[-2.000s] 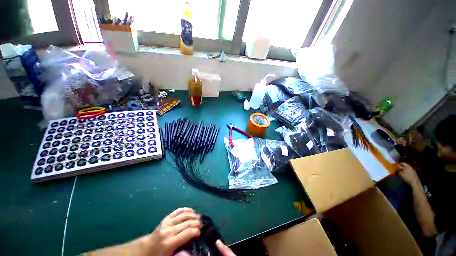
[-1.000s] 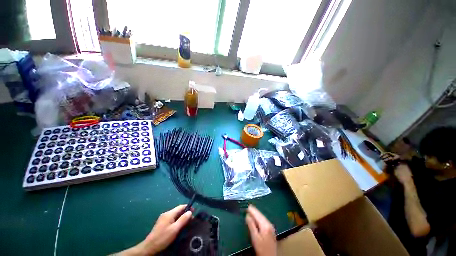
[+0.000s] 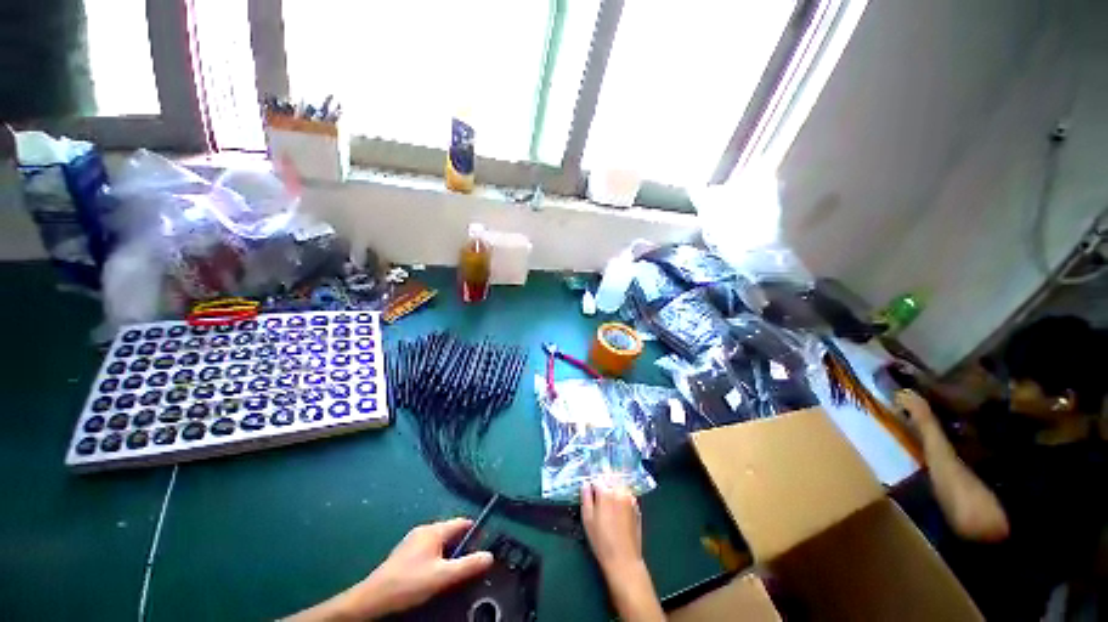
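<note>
My left hand [image 3: 419,574] holds a black camera housing [image 3: 516,577] with a pale ring at the bottom edge, partly cut off. A slim black antenna [image 3: 478,525] sticks up at an angle between its thumb and fingers. My right hand [image 3: 614,541] is beside it, fingertips close together at the clear plastic bag [image 3: 581,444] and the ends of the cable tails [image 3: 535,513]. Whether it pinches a cable cannot be told. The bunch of black antennas [image 3: 459,374] lies mid-bench.
A white parts tray [image 3: 231,383] is at left. Red-handled side cutters [image 3: 550,371], orange tape [image 3: 616,348] and dark filled bags [image 3: 699,292] lie behind. An open carton [image 3: 790,480] stands at right. Another person [image 3: 1033,450] works beyond it.
The housing has turned flat, ring upward, with an antenna showing at my left hand. My right hand has come off the housing and reached forward to the bag's near edge.
</note>
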